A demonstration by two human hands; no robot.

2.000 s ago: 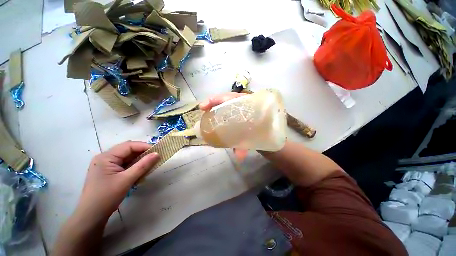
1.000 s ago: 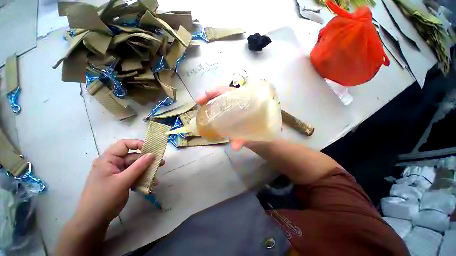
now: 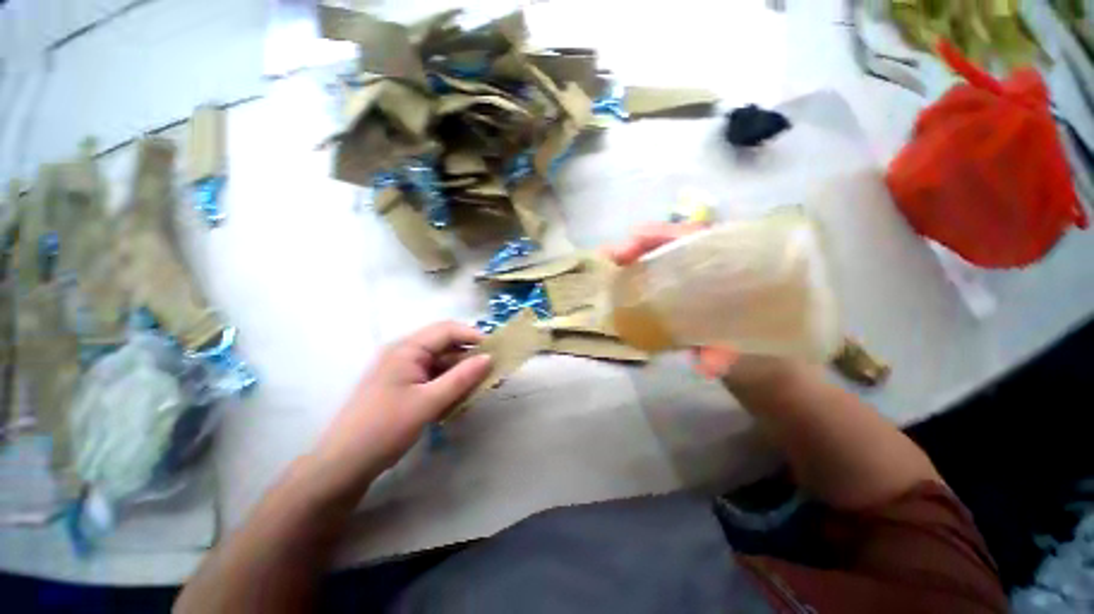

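My left hand (image 3: 408, 390) pinches a khaki webbing tab (image 3: 510, 357) between thumb and fingers, low in the middle. My right hand (image 3: 708, 360) is mostly hidden behind the glue bottle (image 3: 732, 294), which it holds tilted on its side, nozzle pointing left at the tab. The bottle holds amber glue toward the nozzle end. Whether the tip touches the tab is too blurred to tell. A few tabs with blue-wrapped hardware (image 3: 518, 300) lie just beyond my left hand. A large loose pile of tabs (image 3: 462, 132) lies behind them. The frame is blurred.
Rows of tabs (image 3: 156, 240) lie at the left, with a clear plastic bag (image 3: 132, 414) over them. A black wad (image 3: 756, 125), a red plastic bag (image 3: 990, 168) and a brown wooden handle (image 3: 861, 362) are at the right. The table edge curves near my apron.
The view has swung left, so things appear further right and more tab rows show. The tab in my left hand has turned from nearly upright to a slant. The bottle stays in my right hand.
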